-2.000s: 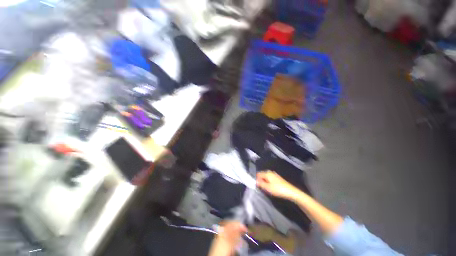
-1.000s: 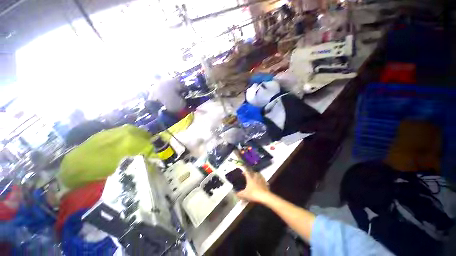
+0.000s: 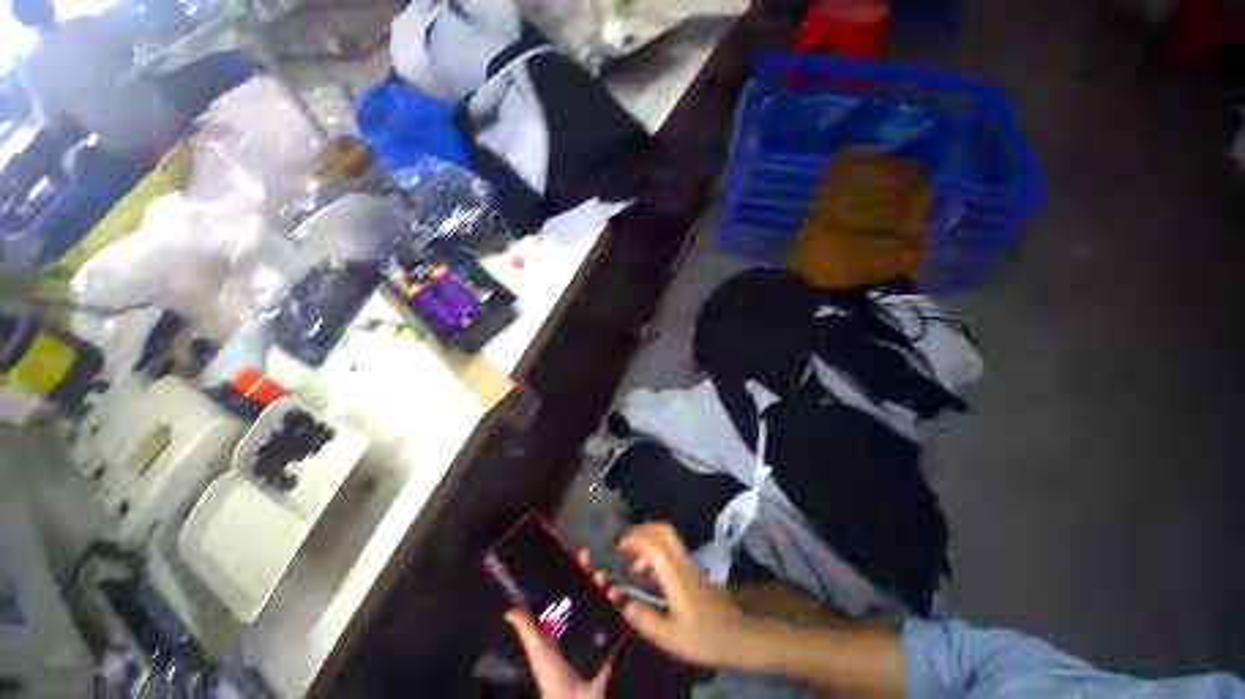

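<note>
A smartphone (image 3: 556, 595) with a dark screen and reddish edge is held over the gap between table and bench. My left hand (image 3: 557, 669) holds it from below, its thumb along the near side; the hand is cut off by the bottom edge. My right hand (image 3: 683, 601) is at the phone's right side, fingers curled over the screen's edge; whether it grips or touches the phone is hard to tell. A garment bundle (image 3: 847, 464), black and light grey, tied with a light strip, lies beyond my right hand.
On the white table (image 3: 410, 471) are a white parts tray (image 3: 253, 539) with small black parts (image 3: 291, 447), purple items (image 3: 444, 298) on a black case, a cardboard strip (image 3: 481, 378) and plastic bags. A blue crate (image 3: 983, 178) holds something brown.
The phone has left the tabletop and is now held in front of me. My left hand has come into view under it. The view has turned down towards the garment bundle.
</note>
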